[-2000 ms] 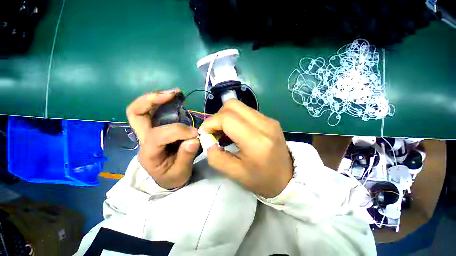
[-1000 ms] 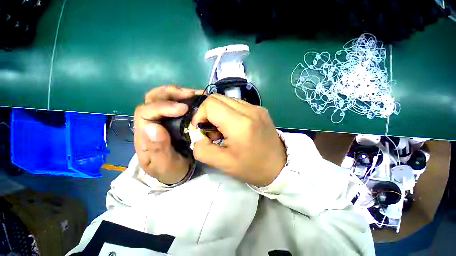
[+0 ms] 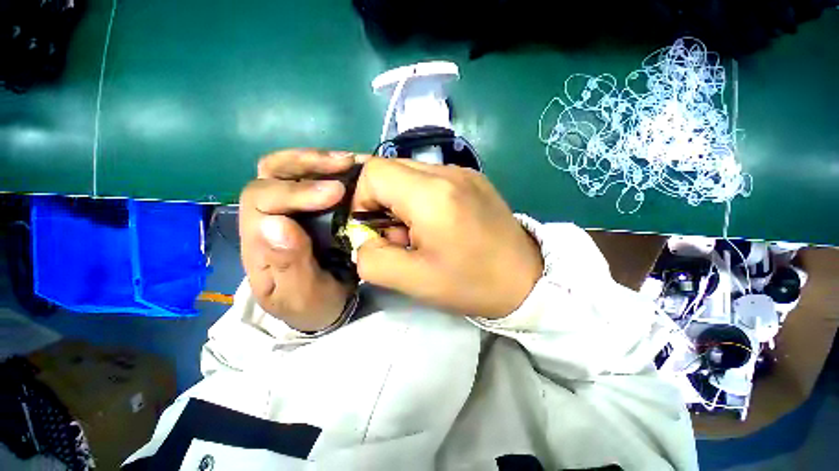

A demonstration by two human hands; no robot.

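Note:
My left hand (image 3: 293, 241) is closed around a black round front camera module (image 3: 324, 226), mostly hidden by the fingers. My right hand (image 3: 442, 241) is at the module's open side, its thumb and index finger bent together there. A pale yellow-white cover (image 3: 362, 235) shows at the right thumb tip. Whether the right fingers pinch a wire or connector is hidden. The white and black rear housing (image 3: 430, 145) stands on the green bench just behind my right hand, with its dark round end partly covered. Its white bracket (image 3: 419, 87) and cable point away from me.
A tangled pile of thin whitish rings (image 3: 676, 133) lies on the green bench (image 3: 230, 92) at right. Black items (image 3: 552, 23) line the back. A carton (image 3: 626, 262) of camera units is below right. A blue bin (image 3: 87, 253) and another carton (image 3: 115, 396) are below left.
My left hand has closed around the module and turned it toward my right hand. My right fingers have moved from between the hands to the module's open side. The view has shifted slightly.

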